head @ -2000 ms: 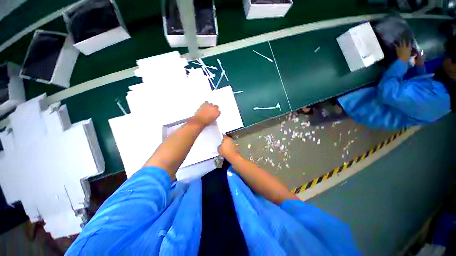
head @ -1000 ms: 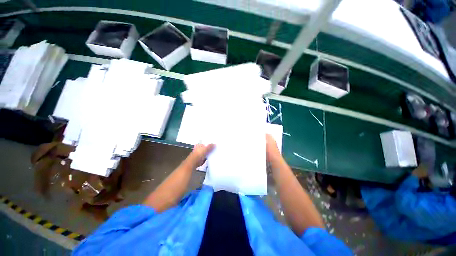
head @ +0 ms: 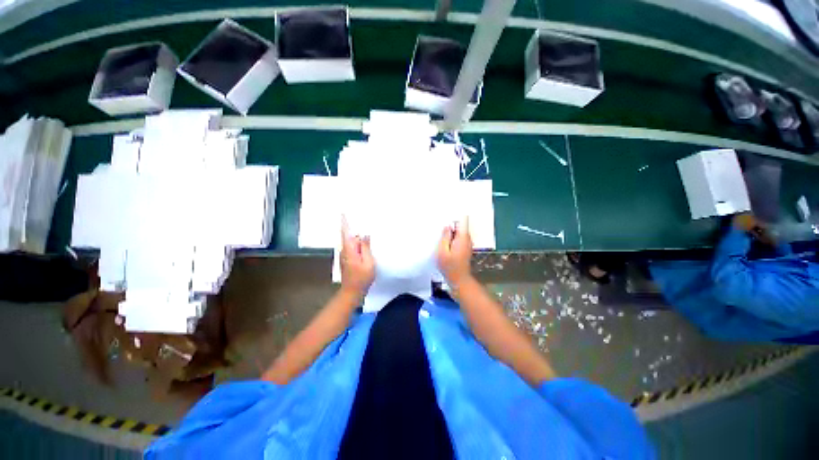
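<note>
A white box blank [head: 401,243] lies over the cross-shaped working stack of blanks [head: 395,130] directly before me. It blends with the stack, so its outline is hard to tell; its near part seems slightly curved. My left hand [head: 357,260] holds its left side, thumb pointing forward and fingers curled. My right hand [head: 455,252] holds its right side in the same way. The fingertips beneath the card are hidden. The reserve stack of blanks [head: 180,207] lies to the left, thick and uneven.
White boxes with dark contents [head: 314,45] stand on the far green strip, behind a metal upright [head: 480,58]. White slivers [head: 541,232] lie on the green bench. Bundled flat card [head: 31,180] stands far left. A person's blue sleeve [head: 754,278] and a white box [head: 714,183] are at right.
The partly formed box is no longer in my hands. A flat blank, then tilted over the stack, now lies lower with both hands at its sides. The view has shifted.
</note>
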